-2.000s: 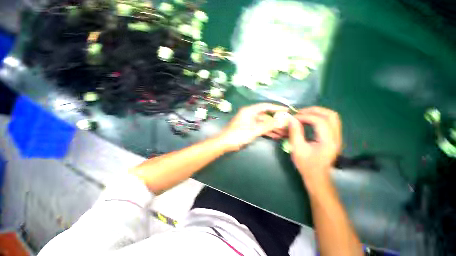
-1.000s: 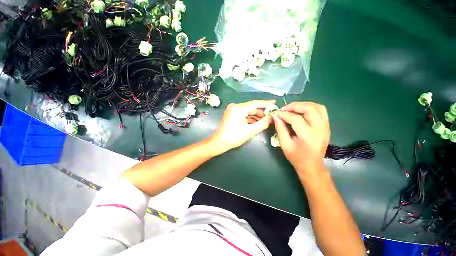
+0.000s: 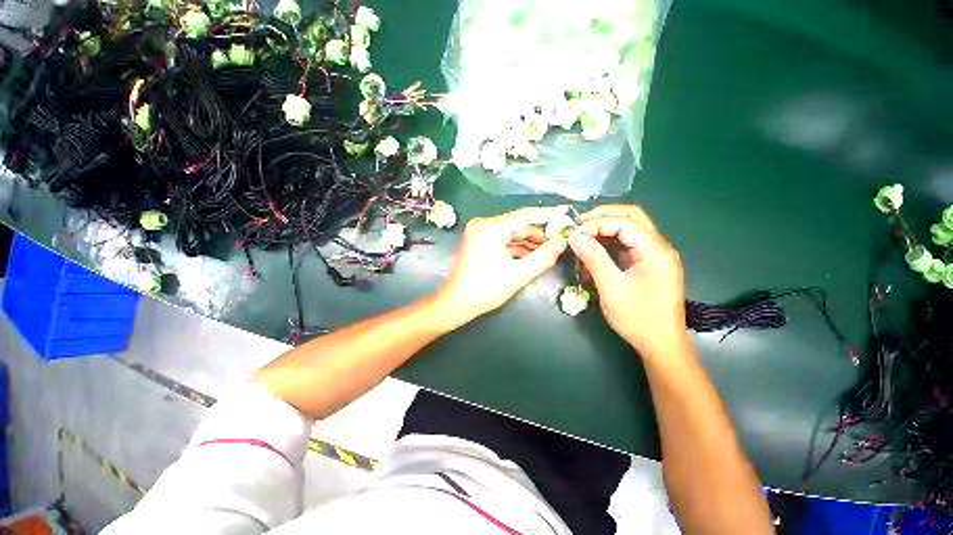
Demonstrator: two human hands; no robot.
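My left hand (image 3: 509, 256) and my right hand (image 3: 630, 274) meet fingertip to fingertip just below the bag. My left fingers hold a small pale green plastic housing (image 3: 560, 227). My right fingertips pinch at its edge, with a thin dark lead end showing above; the exact fit is hidden by the fingers. A pale round end unit (image 3: 573, 300) hangs below the fingers on short leads. The black cable assembly (image 3: 737, 312) lies folded just right of my right hand, with its thin tail running right to red tips.
The clear plastic bag (image 3: 554, 131) of pale parts lies top centre. A large left cable pile (image 3: 230, 136) spreads at upper left. A right cable pile (image 3: 920, 387) lies at the right edge. A blue bin (image 3: 73, 303) stands below the table's left edge.
The blurred view has steadied and shifted slightly. The hanging round end unit shows more fully below the fingers. Both hands stay together at the pale housing.
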